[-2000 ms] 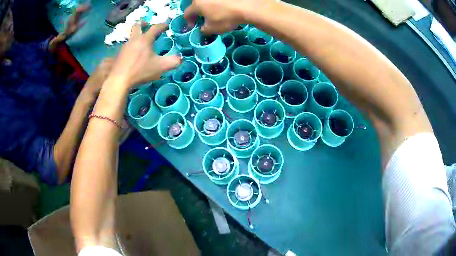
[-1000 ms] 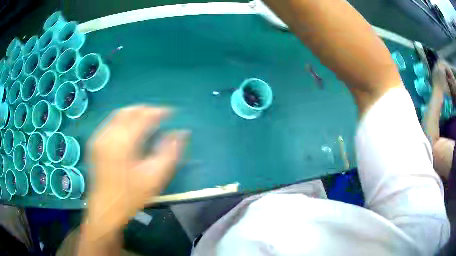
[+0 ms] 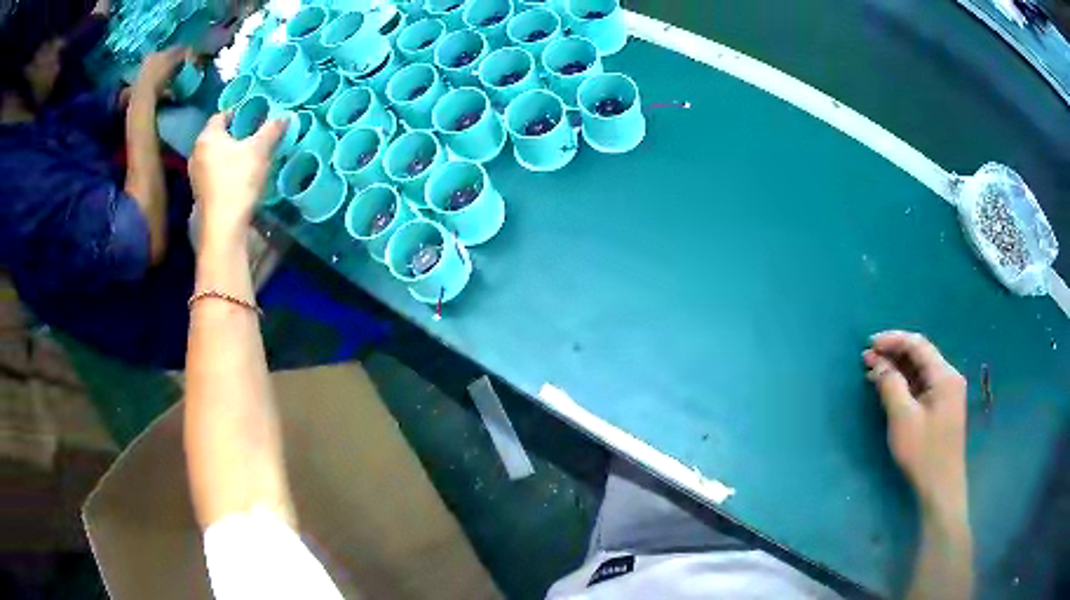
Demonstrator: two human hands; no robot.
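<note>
Many turquoise fan housings (image 3: 428,281) stand upright in a tight group on the bench's left part, with dark motors inside. Thin lead wires stick out from a few. My left hand (image 3: 235,170) is at the group's left edge, thumb and fingers on the rim of one housing (image 3: 250,117). My palm side and neighbouring housings partly hide it. My right hand (image 3: 921,393) rests low over the bench at the right, fingers curled. Whether it pinches something small cannot be seen.
A clear bag of silvery screws (image 3: 1003,229) lies on the white line (image 3: 810,100) at the right. A small dark piece (image 3: 987,387) lies beside my right hand. A person in dark blue (image 3: 94,223) sits at the left. An open cardboard carton (image 3: 340,469) stands below the bench edge.
The view has swung to the left. My left hand has gone from the bare bench to a housing in the group. My right hand has come into view, lower and nearer. The lone housing no longer shows apart.
</note>
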